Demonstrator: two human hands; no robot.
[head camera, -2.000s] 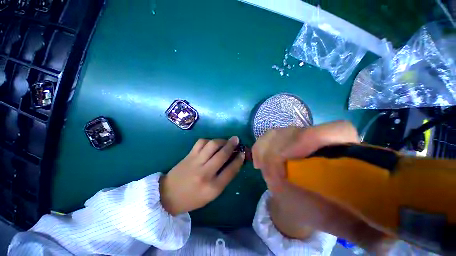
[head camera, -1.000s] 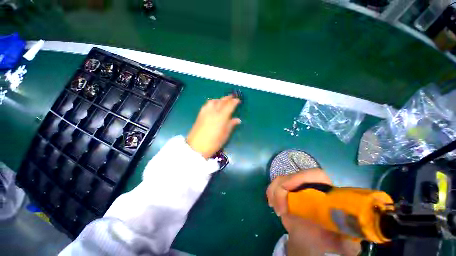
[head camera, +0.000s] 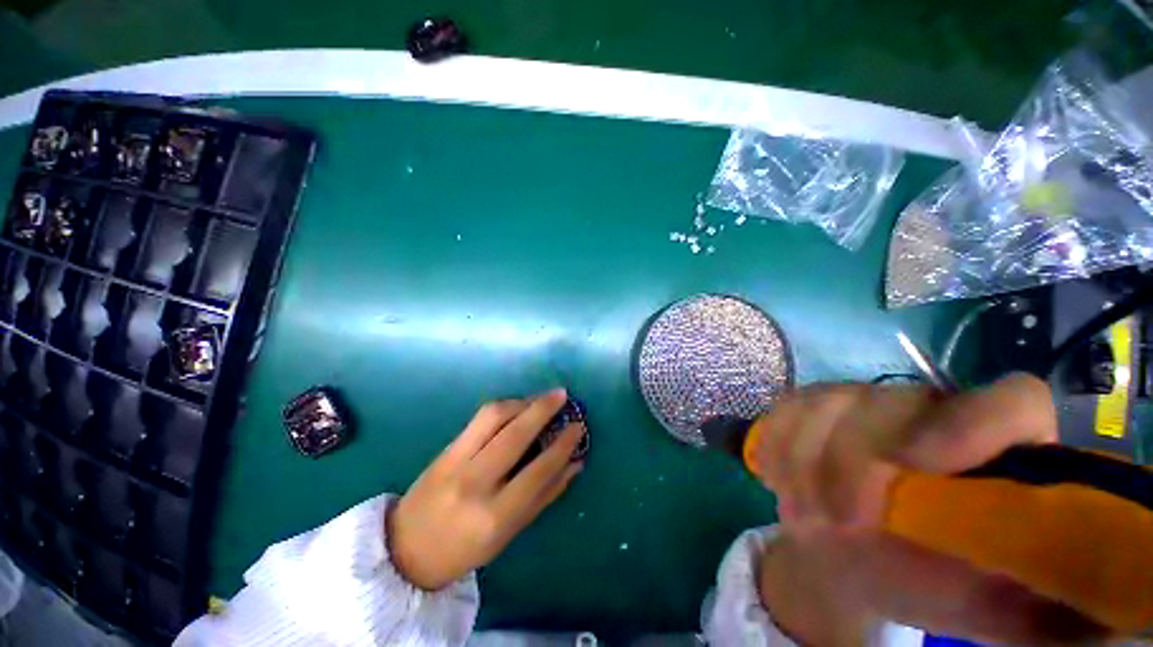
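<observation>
My left hand (head camera: 487, 487) rests on the green bench (head camera: 417, 278), its fingers on a squarish black device housing (head camera: 568, 430), partly hidden by them. My right hand (head camera: 872, 468) is closed round the orange electric screwdriver (head camera: 1024, 518), which runs off the right edge. The driver's dark nose is at the lower rim of the round silver-grey dotted screw plate (head camera: 712, 360). I cannot tell if a screw is on the bit. Another housing (head camera: 316, 421) lies on the bench left of my left hand.
A black blister tray (head camera: 152, 272) at the left holds several units. A dark unit (head camera: 436, 39) lies beyond the white edge strip (head camera: 556, 95). Small white parts (head camera: 693, 240) lie beside a clear bag (head camera: 809, 183). A crumpled bag (head camera: 1037, 177) and black box with yellow label (head camera: 1114, 379) are right.
My left hand has come back from near the white strip and now touches a housing. The driver nose is now at the screw plate. The camera view has shifted.
</observation>
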